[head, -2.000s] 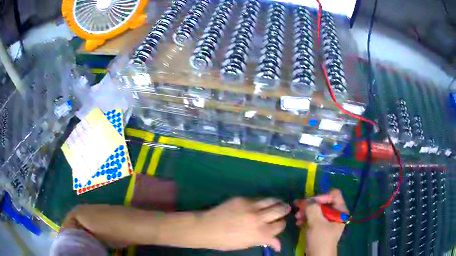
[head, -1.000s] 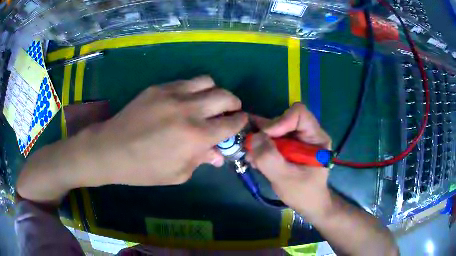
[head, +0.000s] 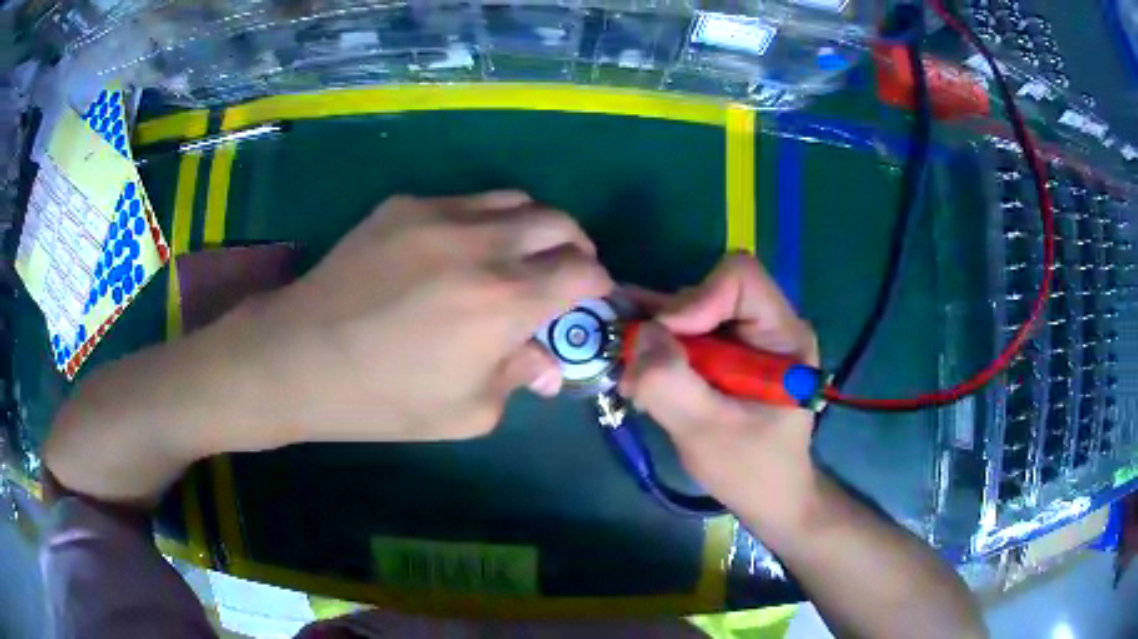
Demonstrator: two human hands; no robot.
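A round silver component (head: 579, 336) with a dark ring on its face sits at the middle of the mat. My left hand (head: 424, 318) holds it between thumb and fingers from the left. My right hand (head: 730, 387) holds a red test probe (head: 739, 367) with a blue end. The probe's front end points left at the component's right side; its tip is too small to tell. The contact base (head: 592, 385) shows only in part below the component. A dark blue ground lead (head: 637, 457) with a metal terminal joins it and runs under my right wrist.
Dot-sticker sheets (head: 94, 237) lie at the left. Clear trays (head: 499, 44) stand behind the mat, and another tray of components (head: 1061, 325) is at the right. A red lead (head: 1042, 287) and a black lead (head: 901, 225) curve down at the right, beside a red block (head: 930, 82).
The view has tilted down since the earliest frame. Both hands have come together over the contact base. Since one second ago, the component's face shows more fully and the hands have barely moved.
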